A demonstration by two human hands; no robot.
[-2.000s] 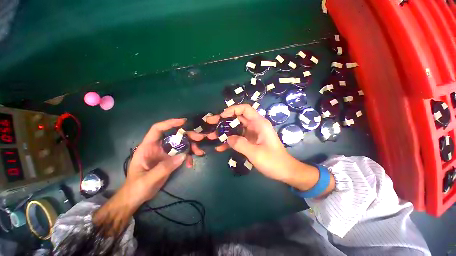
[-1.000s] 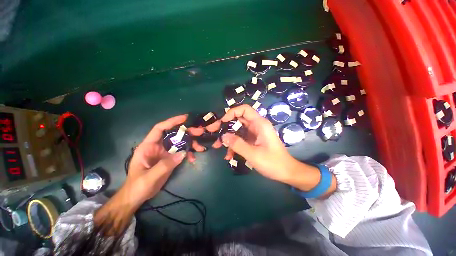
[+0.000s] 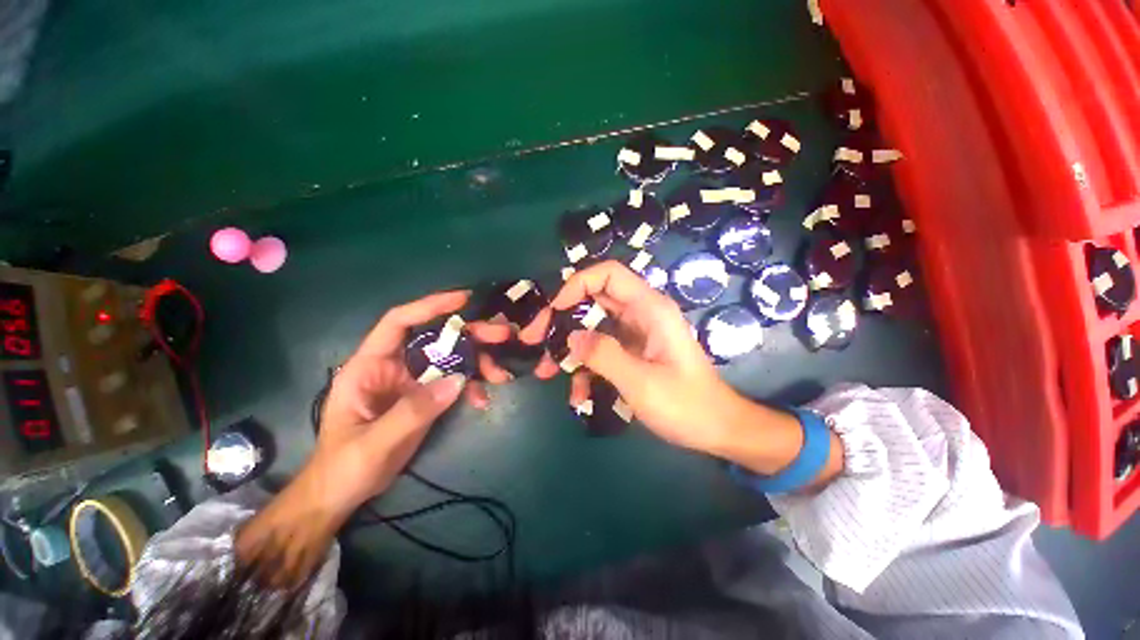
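My left hand (image 3: 381,394) holds a round black disc (image 3: 441,355) with cream tape tabs between thumb and fingers. My right hand (image 3: 631,350) holds another taped black disc (image 3: 573,333), partly covered by my thumb and fingers. The hands are close together over the bench mat. A taped black disc (image 3: 515,300) lies just behind and between them. One more disc (image 3: 605,408) lies below my right hand, partly hidden by it. A thin black cord (image 3: 456,510) loops on the mat below the hands.
Many taped black discs (image 3: 713,150) and several shiny-faced discs (image 3: 733,335) lie right of centre. Red trays (image 3: 1000,250) stand at right. At left are a power supply (image 3: 106,363) with red readouts, two pink blobs (image 3: 230,244), a shiny disc (image 3: 233,458) and a tape roll (image 3: 105,546).
The disc in my right hand has tilted and turned slightly between thumb and fingers. My left hand has stayed nearly still with its disc.
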